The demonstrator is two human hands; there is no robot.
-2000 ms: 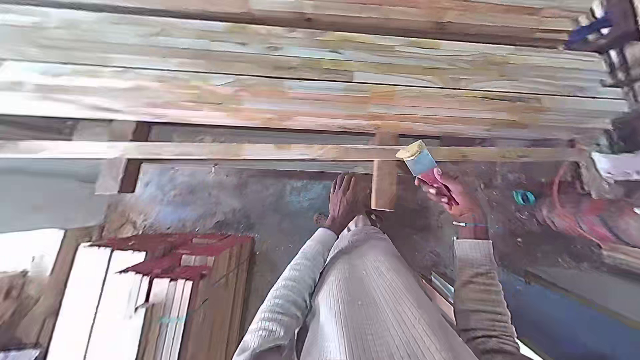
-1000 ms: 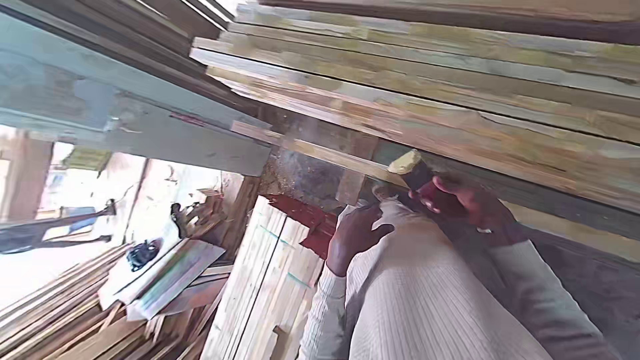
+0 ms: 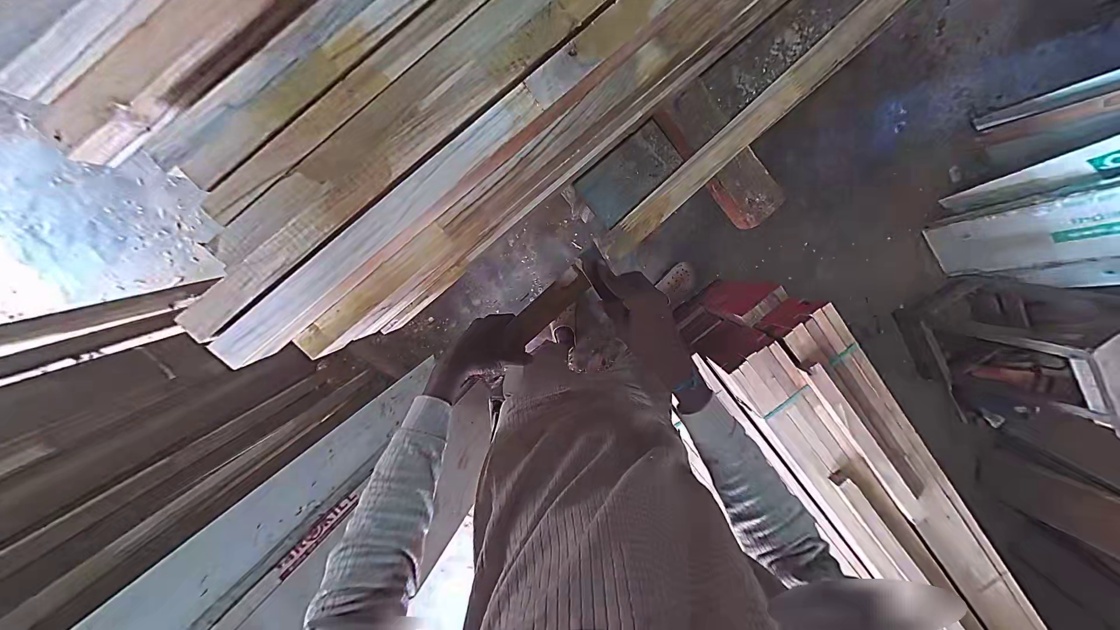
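Note:
My left hand (image 3: pixel 477 354) is closed around the near end of a narrow piece of wood (image 3: pixel 549 308), low in front of my body. It lines up with the long wooden strip (image 3: pixel 744 127) running to the upper right; whether they are one piece I cannot tell. Just right of it, my right hand (image 3: pixel 646 319) grips a dark, thin object (image 3: pixel 601 276), which appears to be the paintbrush, seen edge-on and unclear. Its tip is close to the wood. A short wooden crosspiece (image 3: pixel 748 188) lies under the long strip.
Stacked long boards (image 3: pixel 420 175) fill the upper left. Bundled timber with red-painted ends (image 3: pixel 744 306) stands at my right, bound with green straps. A white panel with printing (image 3: pixel 262 525) leans at lower left. A wooden frame (image 3: pixel 1006 337) and more boards (image 3: pixel 1024 236) are at far right.
The view has turned strongly. My left hand, open with fingers spread a second ago, is now closed on wood. The paintbrush in my right hand has come down beside the wood.

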